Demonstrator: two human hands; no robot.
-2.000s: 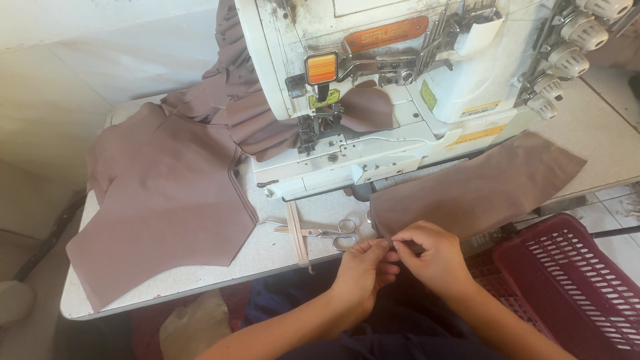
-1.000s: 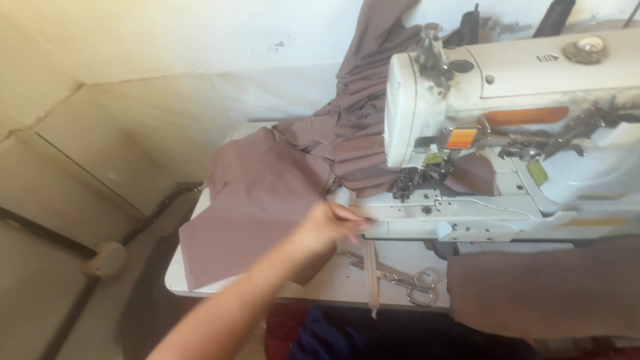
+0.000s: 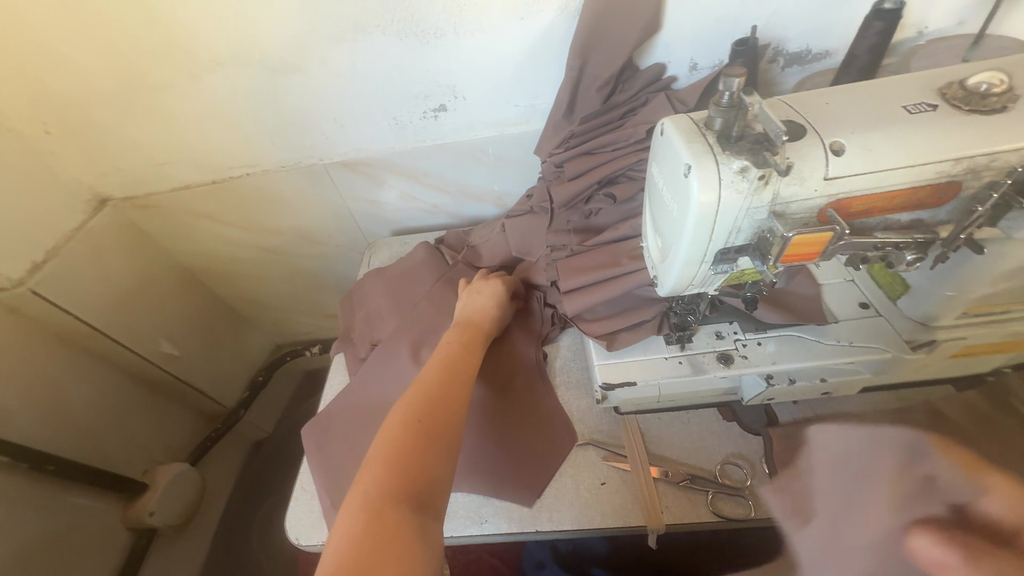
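My left hand (image 3: 486, 302) rests on the stack of mauve fabric panels (image 3: 512, 416) at the table's left, its fingers at the far edge beside a gathered fabric heap (image 3: 596, 216); whether it pinches cloth is hidden. My right hand (image 3: 960, 536), blurred at the lower right corner, holds up a mauve fabric piece (image 3: 856, 488). Between the hands, scissors (image 3: 692, 478) lie on the table under a narrow beige strip (image 3: 642, 480). The gathered fabric runs up to the needle area of the white industrial sewing machine (image 3: 800, 376).
A tiled wall (image 3: 240, 264) closes off the left and back. Dark thread cones (image 3: 868, 44) stand behind the machine. The white table edge (image 3: 560, 534) runs along the near side. A dark pipe (image 3: 256, 384) with a round cream fitting (image 3: 172, 494) is at the lower left.
My left hand has moved from near the table's front onto the stacked panels at the left. My right hand, out of view one second ago, now shows with a raised fabric piece. The view has swung left.
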